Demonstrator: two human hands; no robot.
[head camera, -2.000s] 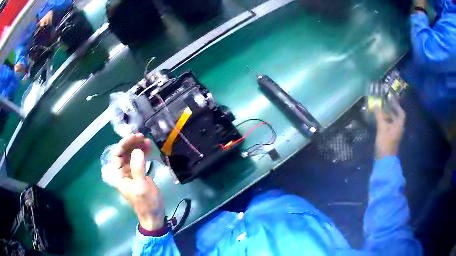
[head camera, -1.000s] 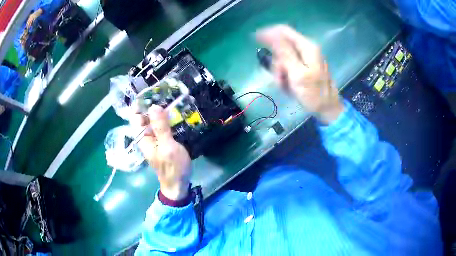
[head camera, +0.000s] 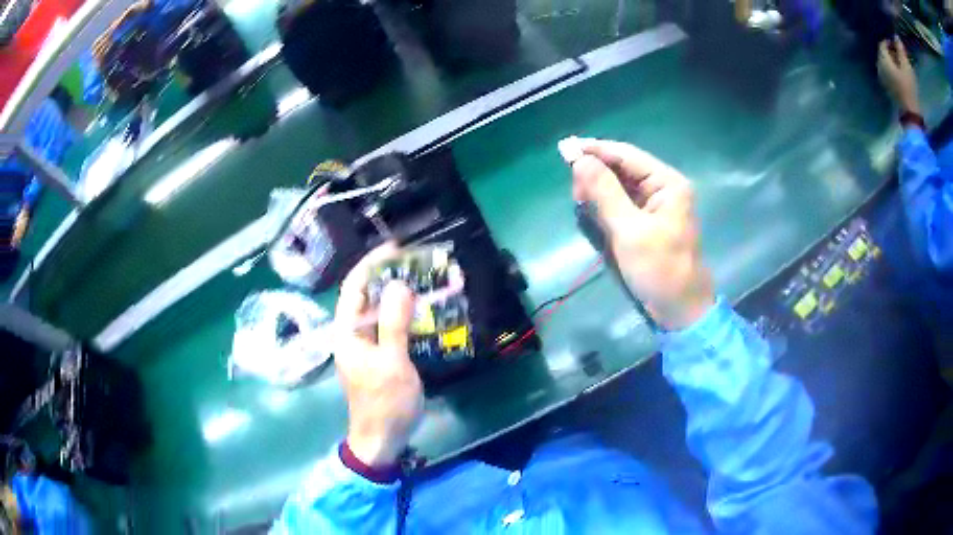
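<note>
My left hand (head camera: 378, 361) holds a circuit board (head camera: 431, 298) with yellow and pale parts over the lower middle of the black unit housing (head camera: 460, 225). My right hand (head camera: 650, 225) is raised to the right of the housing, thumb and forefinger pinched on a small white piece (head camera: 571, 149); what it is cannot be told. A dark part of the screwdriver seems to show beside the right palm, mostly hidden. Red and black lead wires (head camera: 554, 303) run from the housing's right side. The picture is blurred.
Two clear plastic screw bags (head camera: 277, 336) lie left of the housing. A pale metal rail (head camera: 502, 89) runs behind it. More boards (head camera: 833, 275) lie at the right near edge. Another worker's hand (head camera: 896, 73) shows at the upper right. Dark units stand at the back and left.
The left hand fetched no new thing since a second ago; it still holds the board, now lower over the housing. The right hand, earlier at the boards, then the screwdriver, now pinches a white piece.
</note>
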